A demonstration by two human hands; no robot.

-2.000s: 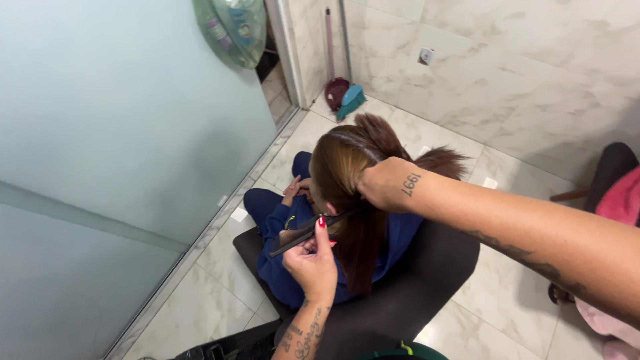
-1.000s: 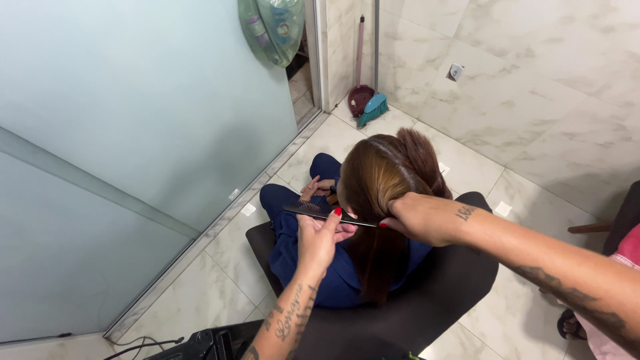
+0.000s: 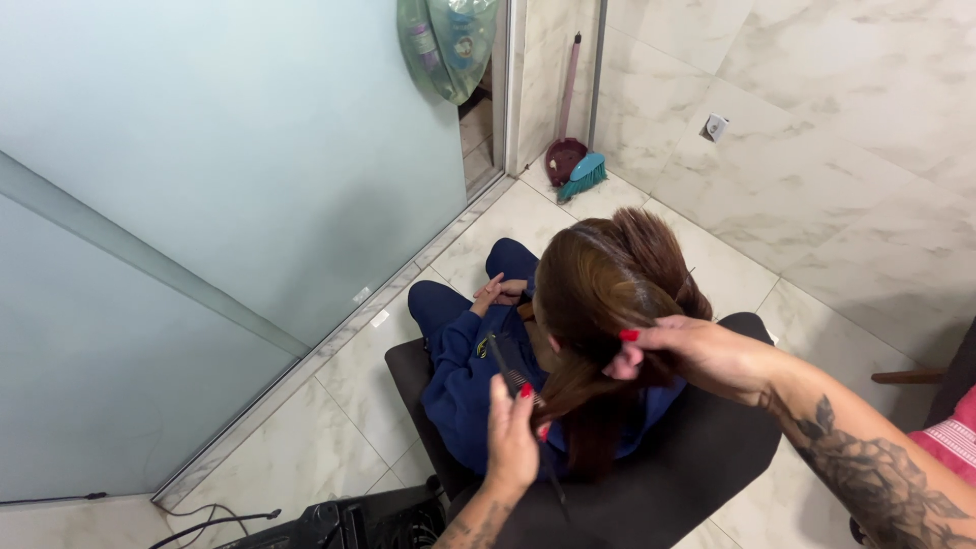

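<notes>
A person in dark blue clothes sits on a black chair (image 3: pixel 732 404), hands clasped in the lap. Their long brown hair (image 3: pixel 587 267) is parted, with one bunched section (image 3: pixel 656 244) standing up at the back. My left hand (image 3: pixel 512 435) grips a dark comb (image 3: pixel 499 357), its thin tail pointing down past my palm, beside the hanging lengths of hair. My right hand (image 3: pixel 671 351) is at the side of the head, fingers bent around a strand of hair behind the ear; part of the strand is hidden by the fingers.
A frosted glass door (image 3: pixel 229 152) stands at left, with a green bag of bottles (image 3: pixel 450 46) hung at its top. A dustpan (image 3: pixel 566 160) and a teal broom (image 3: pixel 585 174) lean in the corner. A black trolley (image 3: pixel 343 522) and cables are at bottom left, a pink towel (image 3: pixel 953 435) at right.
The comb was roughly level near my right hand; now it is tilted steeply, and my left hand is lower and away from the head. My right hand stays at the hair.
</notes>
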